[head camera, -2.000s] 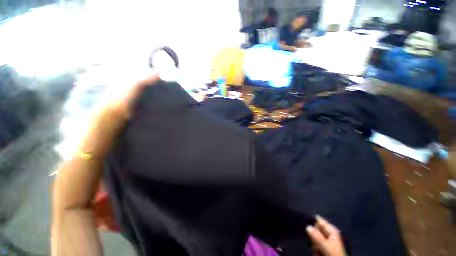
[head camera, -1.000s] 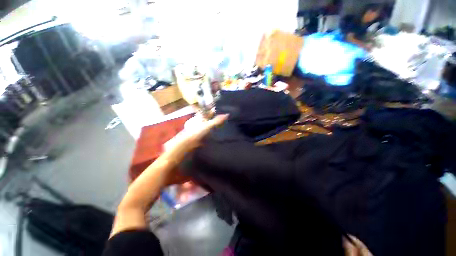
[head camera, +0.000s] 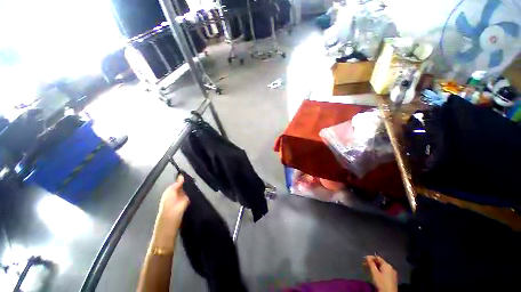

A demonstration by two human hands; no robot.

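Note:
My left hand [head camera: 173, 199] holds the top of a black jacket [head camera: 207, 236] beside a metal rail [head camera: 136, 197]; a thin hanger hook shows above the fingers at the rail. The jacket hangs down and its lower part is cut off by the bottom edge. Another black garment [head camera: 225, 162] hangs at the rail's far end. My right hand [head camera: 383, 274] is low at the right, away from the jacket, with thumb and fingers close together. Whether it holds something small cannot be told.
A table at right bears dark garments [head camera: 471, 245] and a black stack [head camera: 471, 151]. A red-covered surface [head camera: 325, 134] with clear plastic stands beyond. A blue bin [head camera: 77, 165] is at left, wheeled racks [head camera: 197, 37] behind, a fan [head camera: 485, 37] and an open box [head camera: 351, 74] at back right.
The view has turned left from the table to the rail. My left hand has carried the black jacket off the table side to the rail. My right hand has come away from the black cloth.

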